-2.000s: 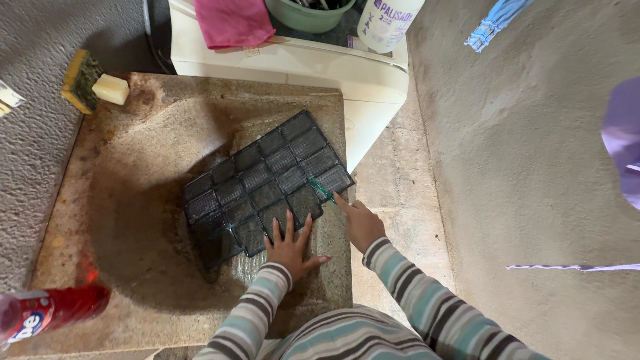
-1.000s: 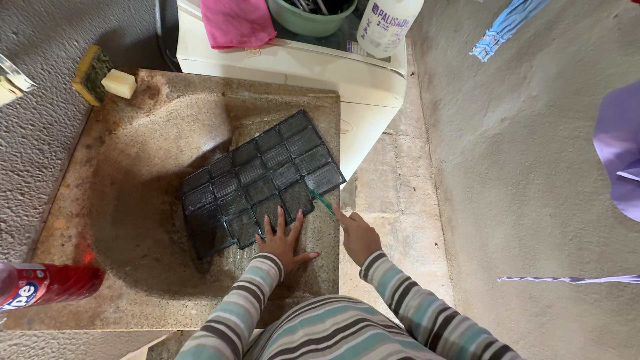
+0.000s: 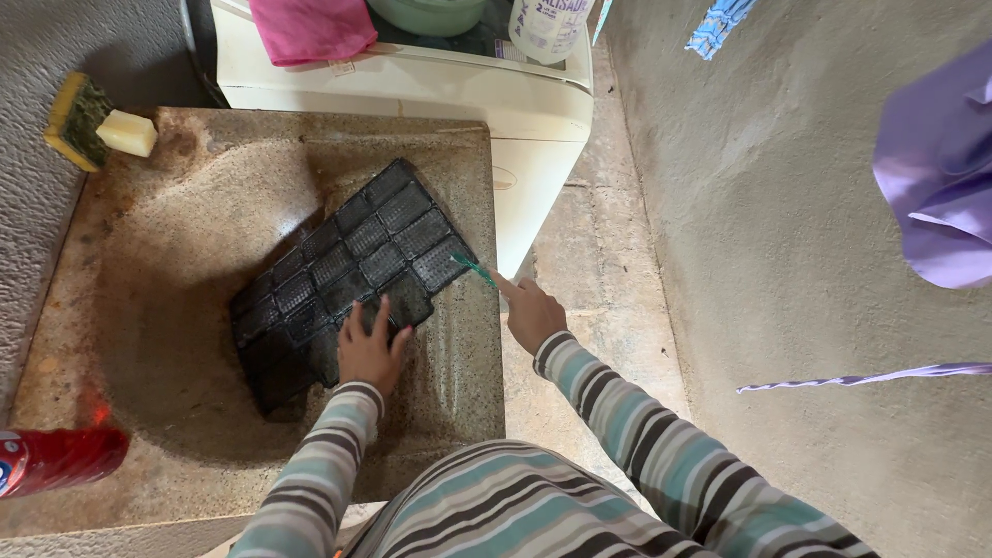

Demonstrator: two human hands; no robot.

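A wet black plastic mesh filter panel, divided into rectangular cells, lies tilted in a speckled stone sink. My left hand rests on its lower edge with the fingers spread. At the panel's right corner my right hand grips a green brush, which looks like a toothbrush; its head touches the mesh. Most of the brush's handle is hidden in my fingers.
A yellow and dark green sponge and a pale bar of soap sit at the sink's top left corner. A bottle of red liquid lies at lower left. Behind is a white appliance with a pink cloth, a green basin and a white bottle.
The brush has moved to the panel's right corner cell from the cell edge beside it. My left hand has shifted left along the panel's lower edge.
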